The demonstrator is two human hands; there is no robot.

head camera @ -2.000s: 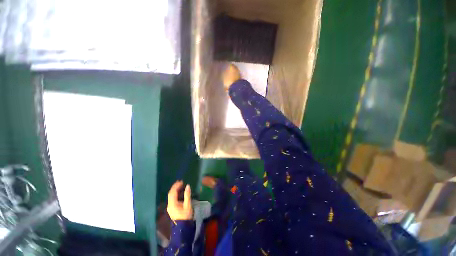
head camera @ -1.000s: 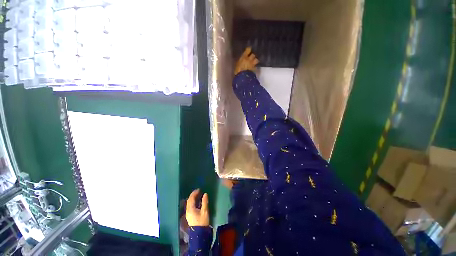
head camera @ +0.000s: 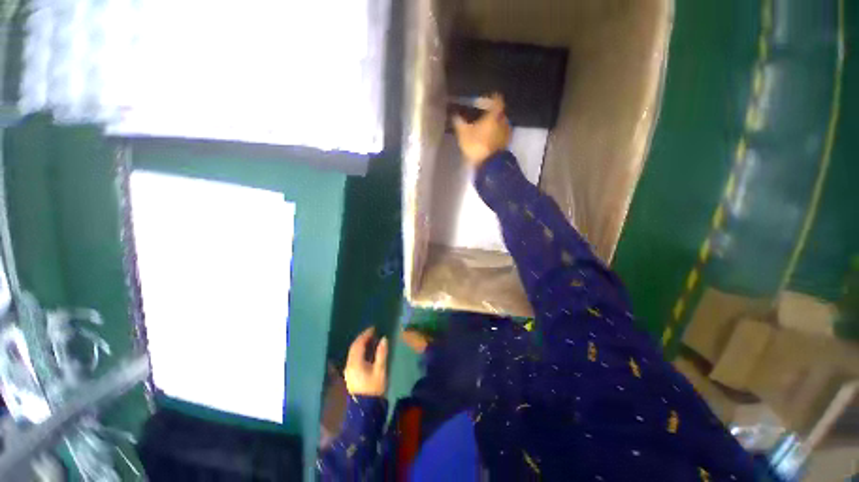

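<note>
My right hand (head camera: pixel 484 130) is deep inside an open brown carton (head camera: pixel 575 202). It grips a small dark piece (head camera: pixel 465 113), partly hidden by the fingers and blurred. The hand is at the near edge of a black gridded tray (head camera: pixel 513 71) in the carton. A white sheet (head camera: pixel 482 218) lies on the near side of the tray. My left hand (head camera: pixel 366 363) is below and left of the carton, beside the bench edge, with thumb and fingers apart and nothing seen in it.
A green bench (head camera: pixel 318 240) at the left bears a bright white sheet (head camera: pixel 215 294). Stacked white trays (head camera: pixel 217 71) stand at its far end, a dark mat (head camera: pixel 221 454) at its near end. Cables (head camera: pixel 66 377) hang far left. Brown cartons (head camera: pixel 753 344) lie on the floor right.
My right hand has moved back slightly from the black tray and now has a small dark piece between its fingers. My left hand is still open. The view has shifted slightly.
</note>
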